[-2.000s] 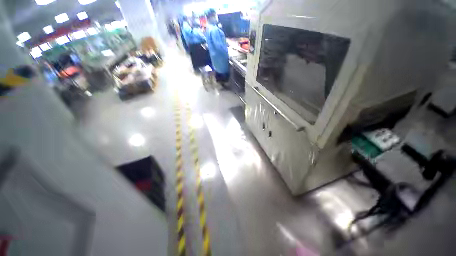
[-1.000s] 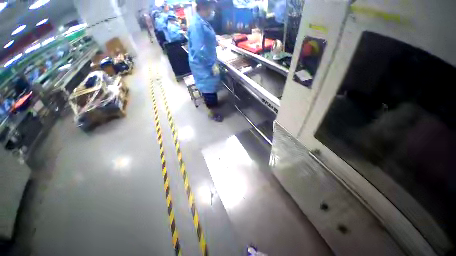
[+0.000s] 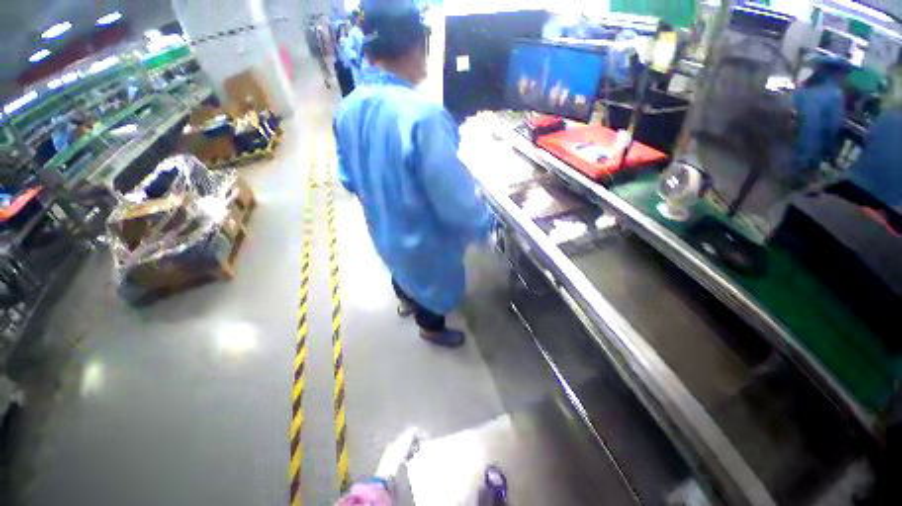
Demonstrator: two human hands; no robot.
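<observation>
My left hand, in a white glove with a blue band and pink sleeve at the wrist, shows small and blurred at the bottom edge, over the floor. Its fingers are not clear, and no held object can be made out. My right hand is out of the picture. Ahead to the right runs a line with long metal rails. Red sheets lie on its far side, with small pale items on top.
A person in a blue smock stands ahead at the line, facing it. A green-matted bench runs along the right, with a black bin. A wrapped pallet load stands left of the yellow-black floor tape. A shoe shows below.
The view has moved forward along the aisle, past the large pale machine, which has left the picture. The blue-smocked person and line are nearer. My left hand has come into view.
</observation>
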